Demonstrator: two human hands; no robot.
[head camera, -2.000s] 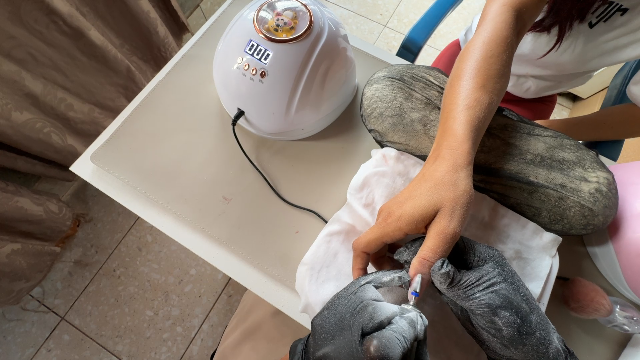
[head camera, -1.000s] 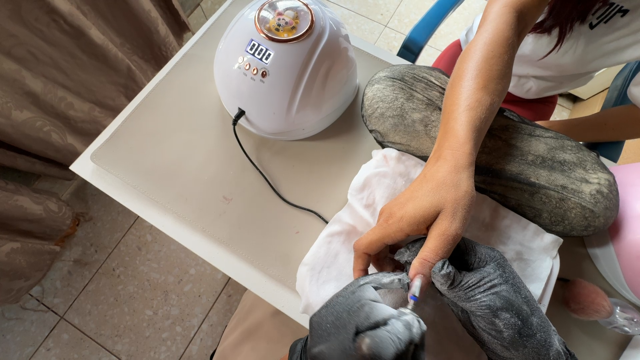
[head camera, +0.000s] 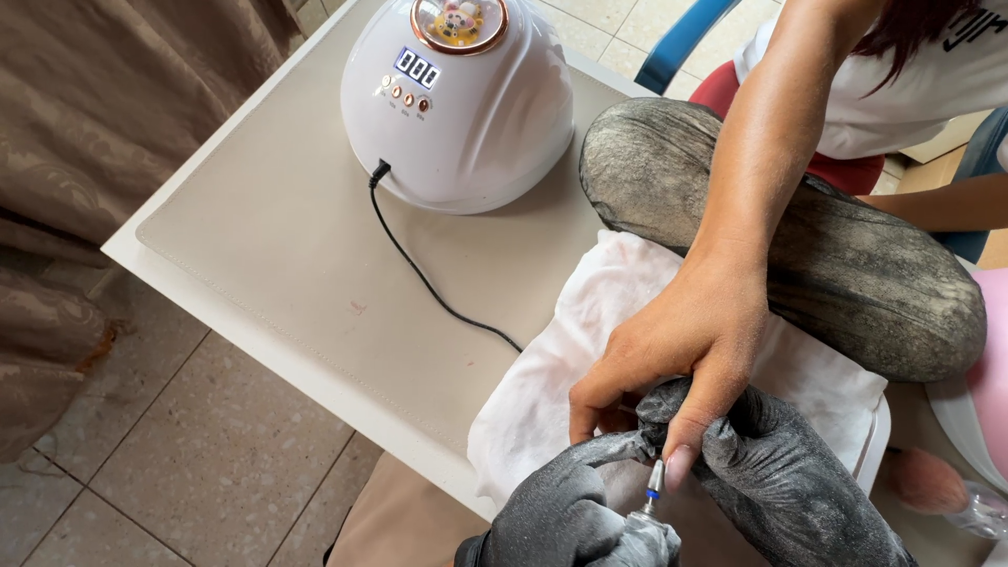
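Note:
My left hand, in a dusty black glove, holds a nail drill whose handpiece is mostly hidden by the fingers. Its metal bit, with a blue band, points up beside the left edge of a thumbnail. That thumb belongs to another person's hand, which reaches down from the top right. My right hand, gloved in black and dusted white, grips this thumb between its own thumb and fingers. Beneath the hands lies a white cloth.
A white nail lamp with a lit display stands on the table mat, its black cable running to the cloth. A dark-covered armrest cushion lies under the other person's forearm. A fluffy pink brush is at the lower right.
The drill bit has shifted from over the thumbnail to its left side, leaving more of the nail in view. My right hand keeps its hold on the thumb.

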